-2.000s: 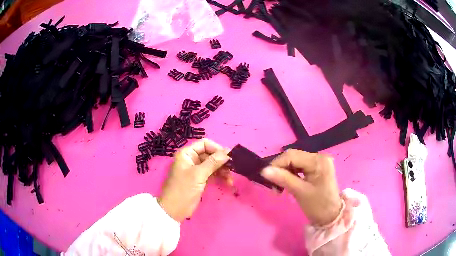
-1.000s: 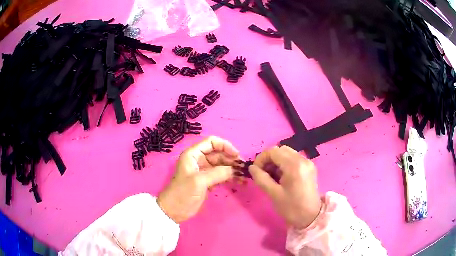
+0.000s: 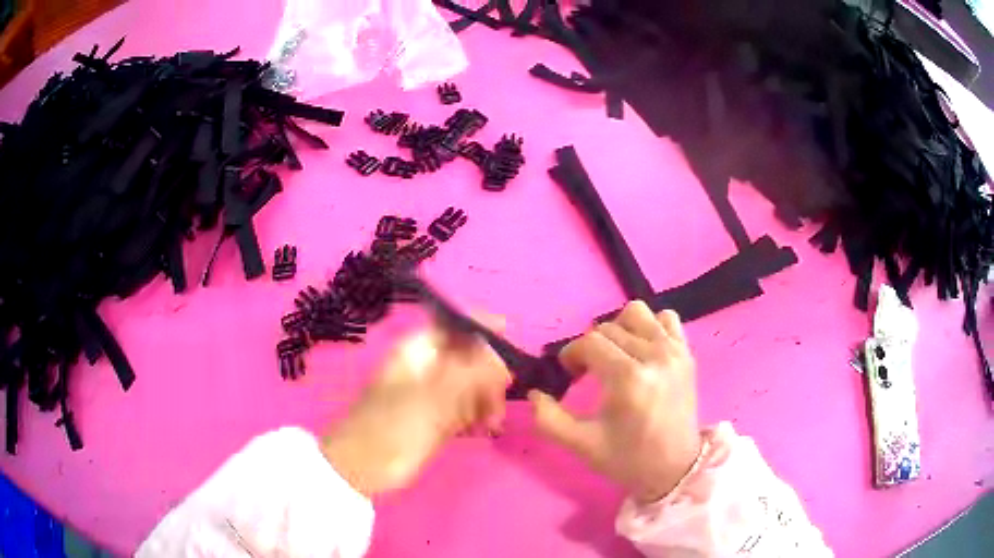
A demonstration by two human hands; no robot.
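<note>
A black webbing strap is held between both hands near the front centre. Part of it runs blurred up and left past my left hand toward the loose buckles. My left hand is blurred, its fingers closed at the strap. My right hand pinches the strap's right part between thumb and fingers. A dark bunched part lies between the hands; whether a buckle is on it cannot be told. Loose black pronged buckles lie beyond my left hand, and another cluster lies farther back.
Loose straps cross right of centre on the pink table. A large strap heap is at upper right, another pile at left. A clear plastic bag is at the top; a phone lies at right.
The buckle prongs seen between my fingertips one second ago no longer show. A strap length now stretches up and left past my left hand, which has turned. The view has shifted slightly.
</note>
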